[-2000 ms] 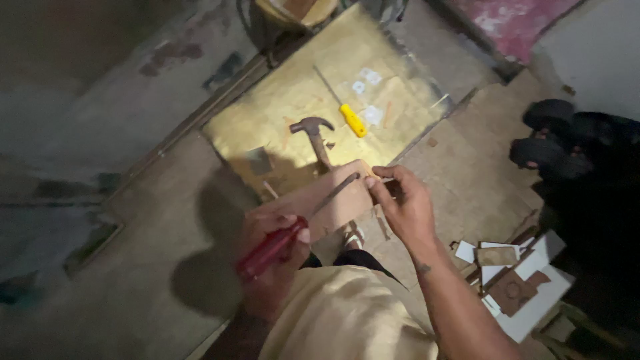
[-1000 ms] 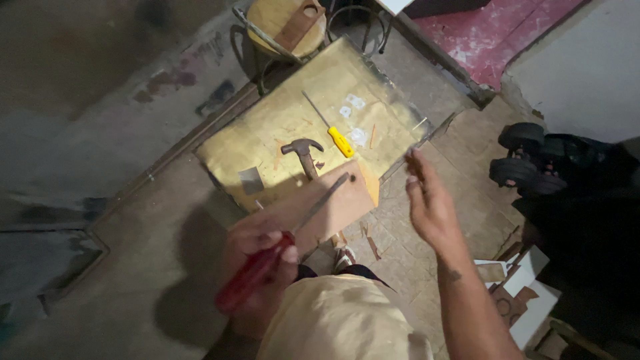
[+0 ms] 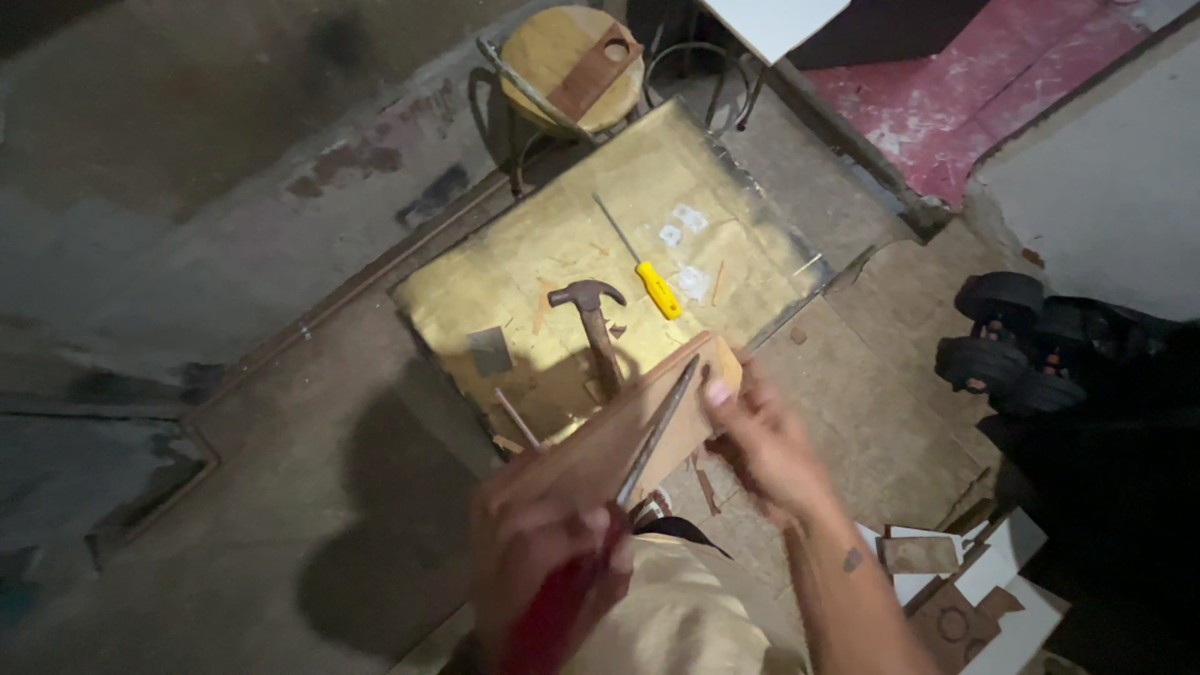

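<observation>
My left hand [image 3: 553,562], blurred, is closed around a red-handled screwdriver [image 3: 656,431] and also lies at the near end of a flat wooden board [image 3: 600,455]. The metal shaft slants across the board, its tip near a small dark hole by the far end. My right hand [image 3: 759,431] grips that far end, thumb on the face beside the hole; its other fingers are partly hidden behind. Beyond the board, a claw hammer [image 3: 591,309] and a yellow-handled screwdriver [image 3: 656,289] lie on the low, yellowish work surface [image 3: 600,178].
A round stool [image 3: 530,56] holding a brown wooden piece with a round hole [image 3: 586,80] stands beyond the surface. Wood slivers, clear plastic bits and a grey square [image 3: 489,352] lie on the surface. Black wheels [image 3: 984,361] are at right; white and brown offcuts [image 3: 956,600] lie lower right.
My right hand, held off the board one second ago, is back on its far end. The red screwdriver stays in my left hand, its tip still near the hole.
</observation>
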